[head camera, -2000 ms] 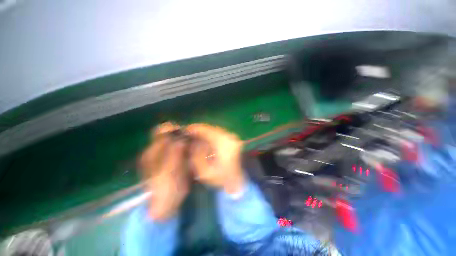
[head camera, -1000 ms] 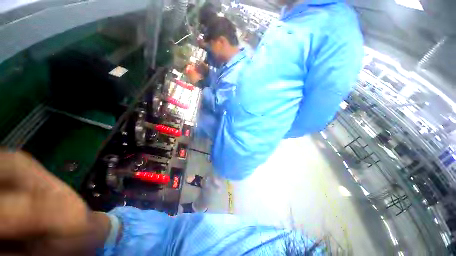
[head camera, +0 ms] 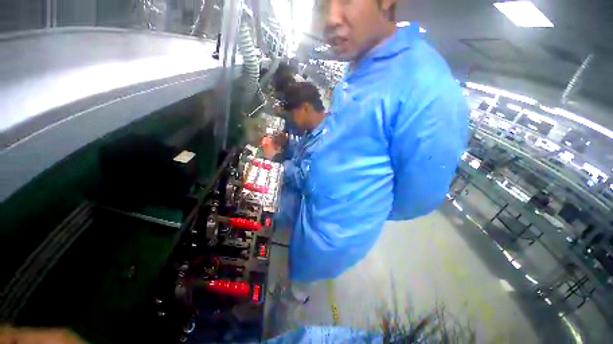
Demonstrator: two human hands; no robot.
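My right hand (head camera: 40,335) is a blurred strip of skin cut off by the bottom left edge; its fingers and anything in them cannot be made out. A bit of my light blue sleeve (head camera: 326,334) shows at the bottom edge. My left hand is not in view. Nearest in front stands a row of black test fixtures. One red clamp handle (head camera: 228,287) lies over the nearest fixture, and another red handle (head camera: 245,223) lies behind it. Small red digital displays (head camera: 257,292) glow on the fixture fronts.
A green conveyor belt (head camera: 128,269) with metal rails runs along the left. A dark box-like shape (head camera: 144,171) with a pale label stands over it. A person in a blue smock (head camera: 383,148) stands close beyond the fixtures; another person (head camera: 306,127) works behind. Benches line the right.
The view has turned from the belt toward the fixtures and the standing person. Both hands showed together over the belt earlier; now only a strip of one remains at the bottom left.
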